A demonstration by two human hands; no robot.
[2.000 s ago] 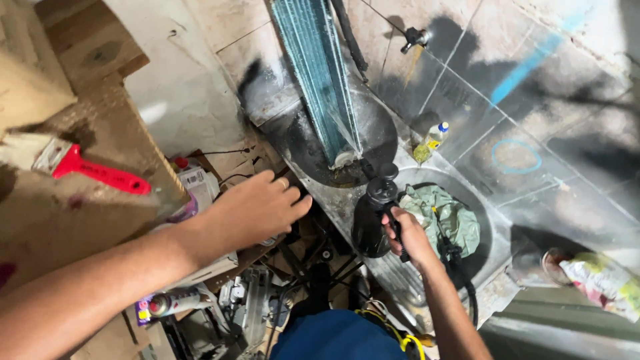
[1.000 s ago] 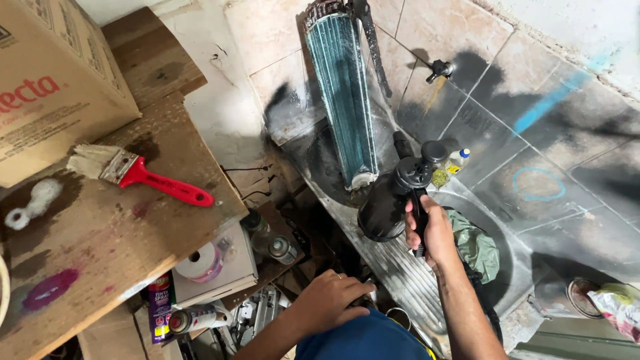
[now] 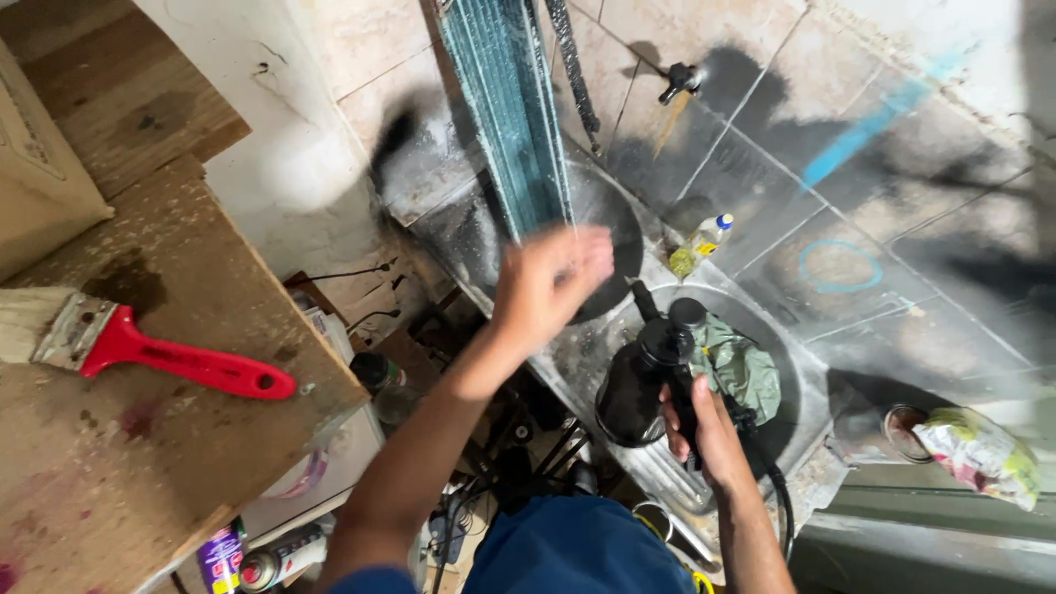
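Observation:
A black spray device with a canister body and a trailing hose is gripped at its handle by my right hand, over the double metal sink. My left hand, blurred, is at the lower end of a long teal ribbed panel that stands tilted in the left basin. Whether the fingers touch the panel cannot be told. Beside the sprayer, in the right basin, lies a crumpled green plastic bag. A small bottle with a blue cap and a yellow-green sponge sit at the sink's back edge.
At left, a wooden board carries a red-handled paintbrush and a cardboard box. Spray cans stand below it. A black tap juts from the tiled wall. A can and a crumpled colourful packet are at right.
My left hand has risen from near my body to the panel's lower end. The sprayer, still in my right hand, has moved from beside the panel to the right basin's edge. The view has shifted.

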